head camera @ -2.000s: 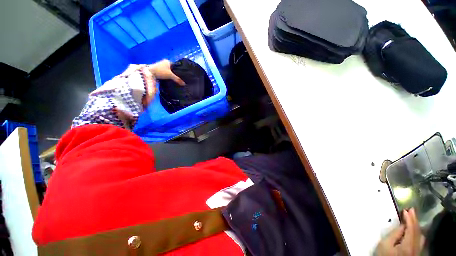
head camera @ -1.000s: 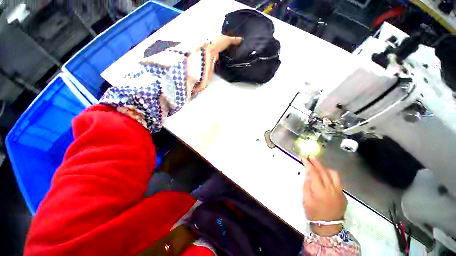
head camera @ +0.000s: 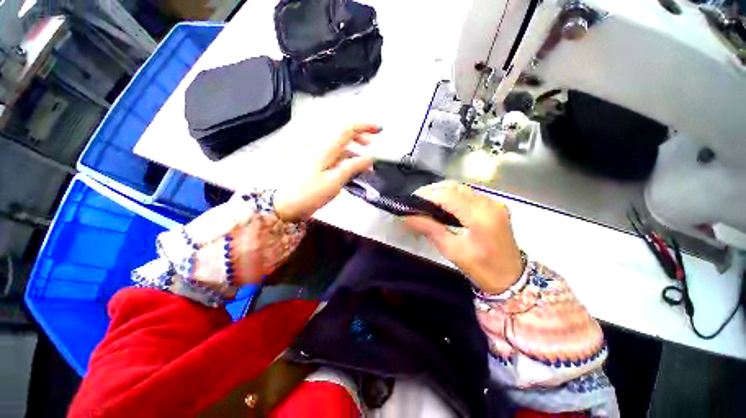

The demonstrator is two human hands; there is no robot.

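A black zippered piece (head camera: 402,189) is held over the table's front edge, seen nearly edge-on, with a pale glint along its zip. My right hand (head camera: 470,227) grips its right end between thumb and fingers. My left hand (head camera: 331,175) is at its left end with fingers spread; whether it grips the piece cannot be told. The lit needle area of the sewing machine (head camera: 491,135) is just beyond my right hand.
A stack of black panels (head camera: 233,102) stands at the table's left, beside puffy black pouches (head camera: 335,49). Blue crates (head camera: 82,253) are left of the table. Red-and-black snips (head camera: 664,253) lie right. A black piece (head camera: 605,135) is under the machine arm.
My left hand has come back from the puffy pouches to the table front. My right hand has left the machine plate and holds the black piece. The view has shifted.
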